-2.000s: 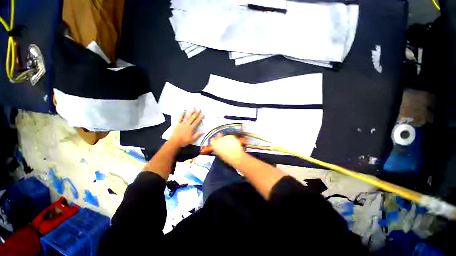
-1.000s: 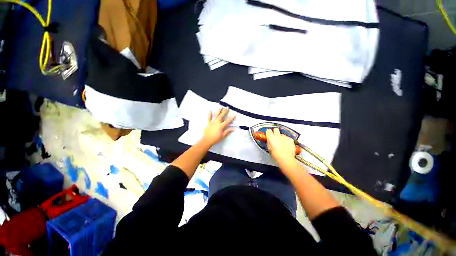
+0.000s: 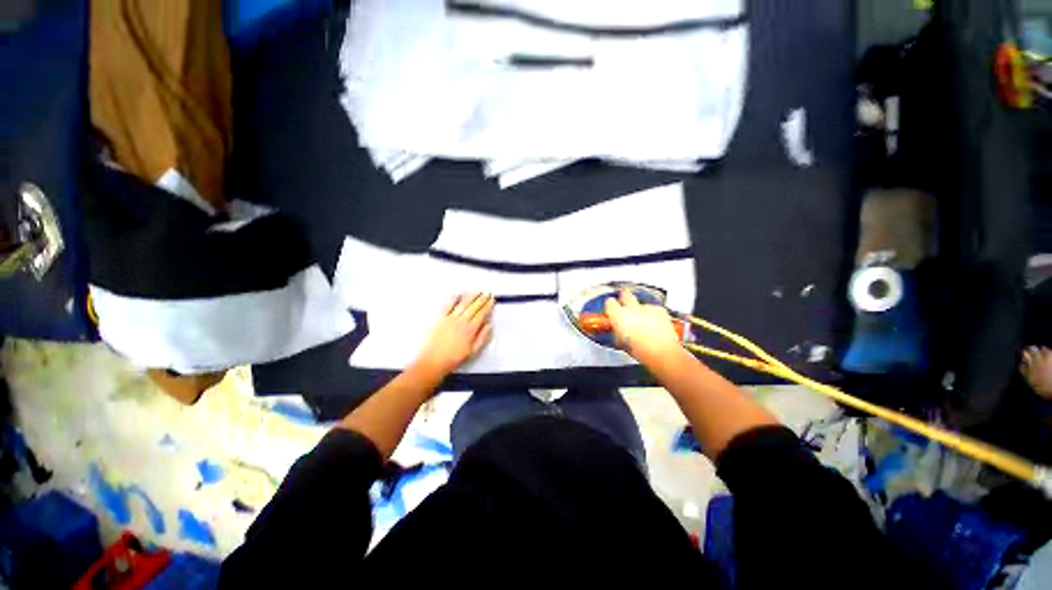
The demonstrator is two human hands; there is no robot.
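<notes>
A white-faced garment panel [image 3: 519, 346] lies flat on the dark table cover near its front edge, with a long black band and a shorter dark bar. My left hand [image 3: 459, 332] rests flat on the panel's left half, fingers slightly apart, gripping nothing. My right hand [image 3: 640, 325] grips the orange-red handle of the steam iron [image 3: 602, 311], which sits on the right part of the panel below the long band. Its soleplate is mostly hidden under the blue body and my hand. The yellow hose [image 3: 854, 401] runs from the iron to the right.
A panel stack [image 3: 554, 110] lies at the far side. Black-and-white panels [image 3: 219, 328] drape at left beside a brown form [image 3: 173, 92]. Another iron [image 3: 40, 231] is at far left. A white ring [image 3: 877, 288] is at right. Part of a person's hand [image 3: 1039, 369] shows at the right edge.
The camera view has shifted. The iron moved from near my left hand to the panel's right part, then stayed near there. My left hand stays on the panel's left half.
</notes>
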